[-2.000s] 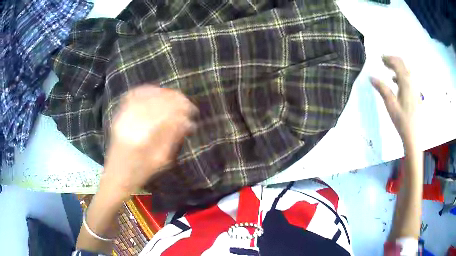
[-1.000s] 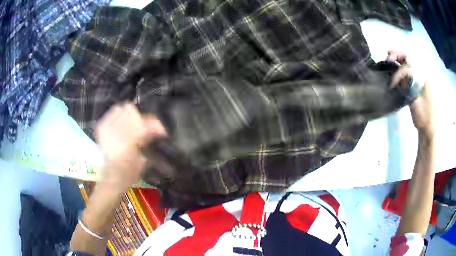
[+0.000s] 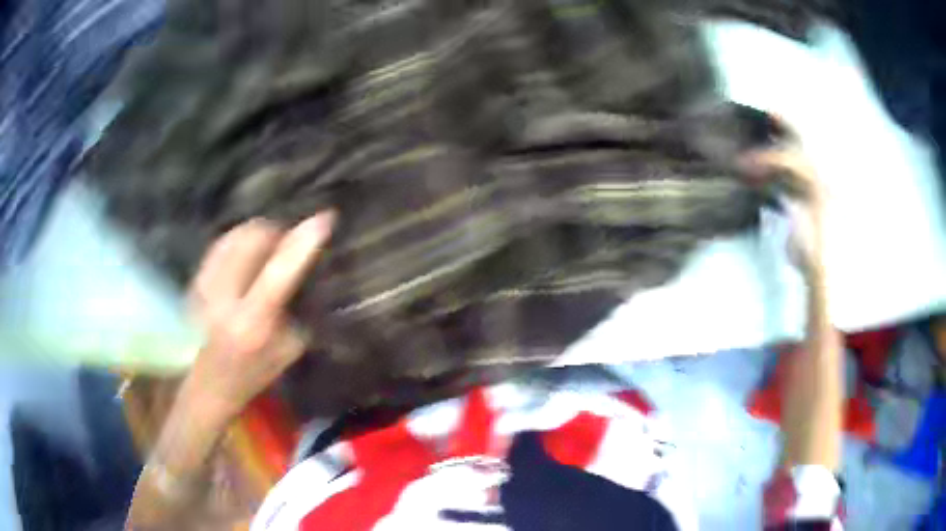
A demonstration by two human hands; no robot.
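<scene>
The dark brown-olive plaid garment lies bunched across the white table in front of me, blurred by motion. My left hand is on its left front part, with fingers bent against the cloth; the blur hides whether they grip it. My right hand is at the garment's right end, fingers closed on the dark edge. A small pale shape shows beside my right palm, too blurred to name.
A blue-white plaid pile lies at the left. Dark cloth is at the top right. The white table's curved edge runs before me. Red items and a blue thing are at the lower right, below the table.
My right hand has come from the bare table onto the garment and closed on its right end. The garment has been lifted, turned and bunched. My left hand stays at its left front.
</scene>
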